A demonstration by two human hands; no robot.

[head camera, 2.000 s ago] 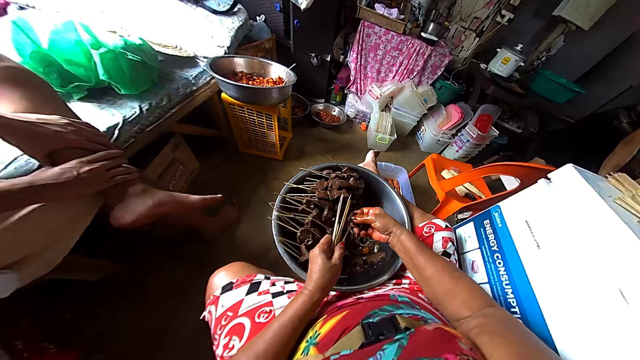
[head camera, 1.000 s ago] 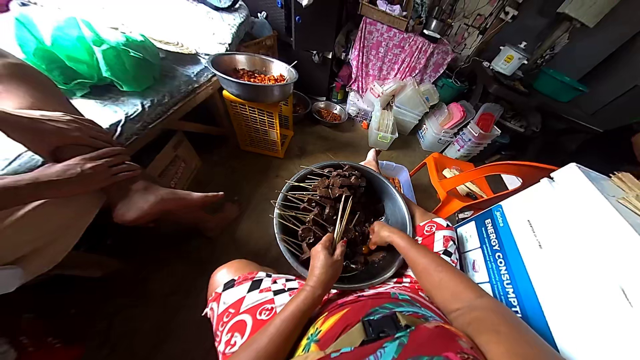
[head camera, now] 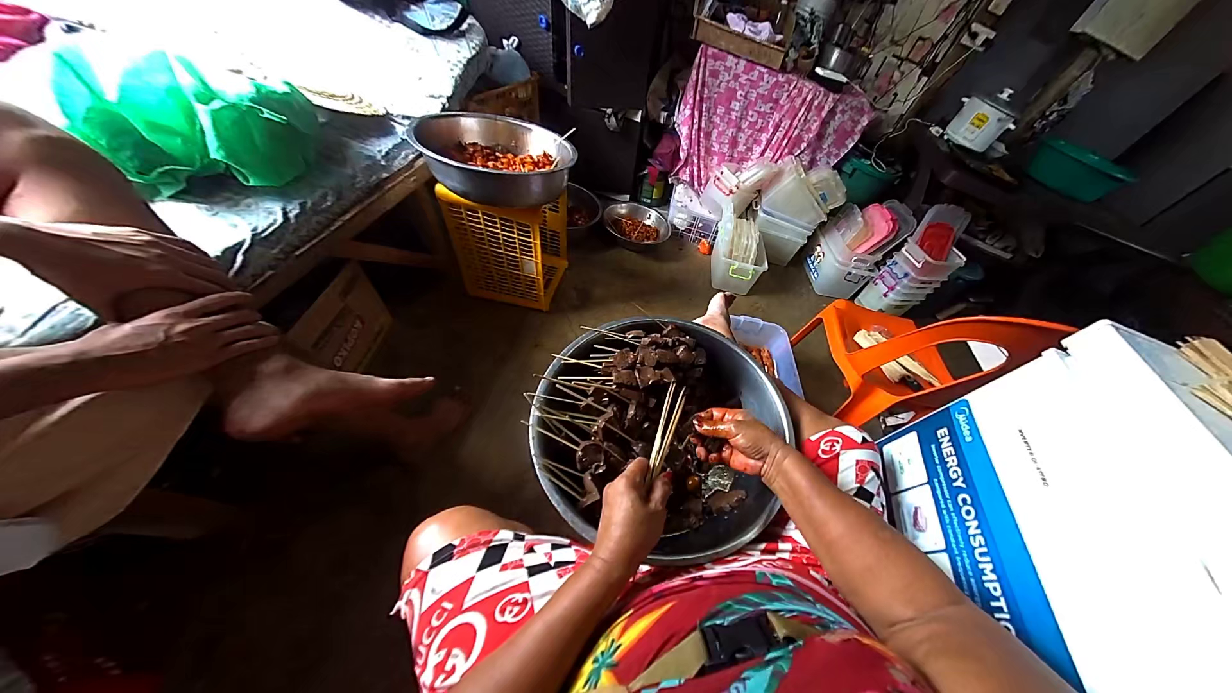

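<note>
A wide metal basin rests on my lap. Skewered dark brown meat chunks fill its left and upper part, their stick ends leaning over the left rim. My left hand grips a bundle of thin bamboo skewers, which point up over the basin. Just right of them, my right hand is above the basin with reddish, wet, curled fingers around a dark piece, partly hidden. Loose dark pieces lie in the basin below it.
A person's hands rest on their leg at left. Ahead, a metal bowl of reddish food stands on a yellow crate. An orange chair and a large box are at right; plastic containers sit farther back.
My right hand was down in the basin's right side one second ago; it has since risen and come toward the skewers. My left hand keeps its hold on the bundle.
</note>
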